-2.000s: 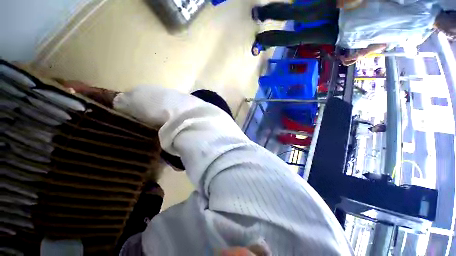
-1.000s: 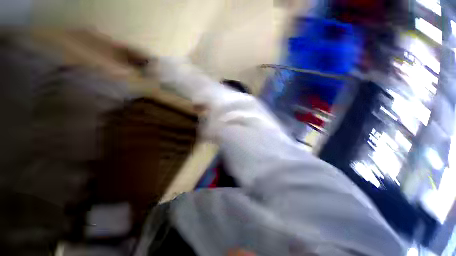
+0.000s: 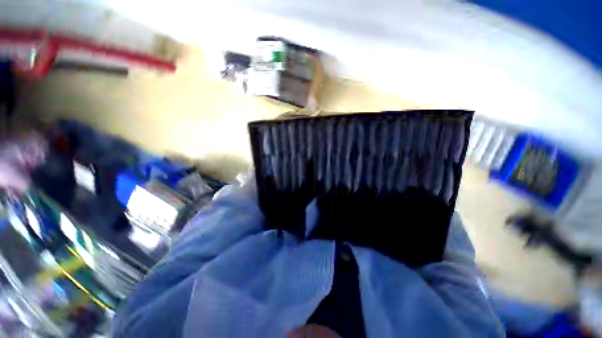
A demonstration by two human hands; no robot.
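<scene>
The divided box (image 3: pixel 356 224) is in front of my chest, its open top facing me. Its narrow rows hold pale, silvery thin parts (image 3: pixel 369 152) standing upright in the far half. The near half is dark, and a small pale slip (image 3: pixel 311 216) stands in it at the left. My sleeves reach along the box's left and right sides. My left hand and my right hand are hidden behind the box, so their grip does not show.
Beyond the box, a white and grey carton (image 3: pixel 284 69) stands on the beige floor. A blue bin (image 3: pixel 538 168) of small parts is at the right. A blurred line bench (image 3: pixel 59 257) with people or seats beside it is at the left. A red bar (image 3: pixel 99 49) is at the upper left.
The view has swung round. The box has moved from the left of the view to the centre, and the hand earlier at its far edge no longer shows.
</scene>
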